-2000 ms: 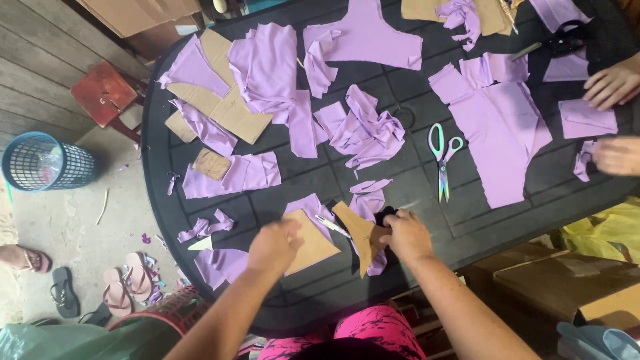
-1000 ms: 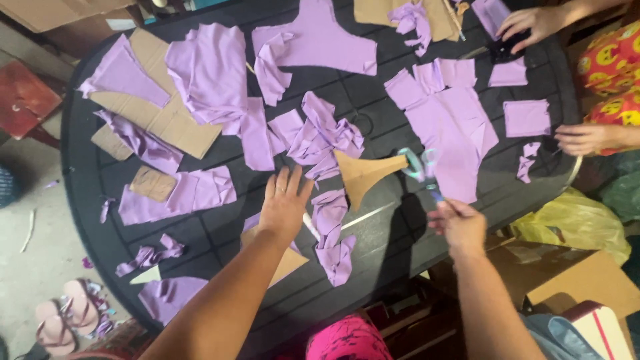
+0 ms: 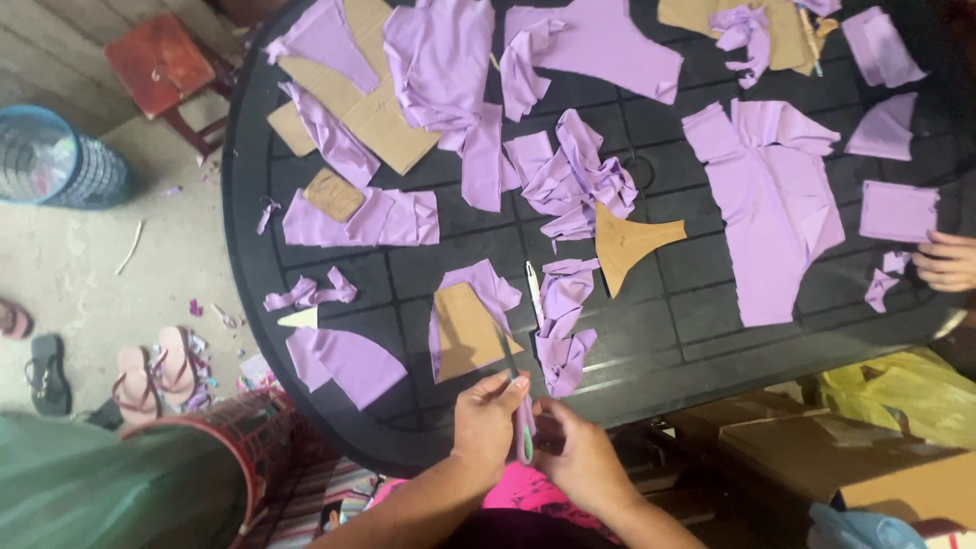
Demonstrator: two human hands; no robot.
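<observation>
At the table's near edge, my left hand grips the scissors around their pivot, blades pointing away from me. Curled fingers of my right hand are at the scissor handles. The blades lie over the right side of a cardboard pattern piece, which rests on purple fabric. Just right of it are a white pen and a crumpled purple fabric strip. A curved cardboard pattern lies farther right, its left edge against bunched purple fabric.
More purple pieces, including a large cut one, and a big cardboard sheet cover parts of the black table. Another person's hand is at the right edge. Cardboard boxes and a red basket stand by the near side.
My right hand has brought the scissors from beside the curved pattern toward the near edge. My left hand has left the fabric and joined it. The other person's upper hand has gone from view.
</observation>
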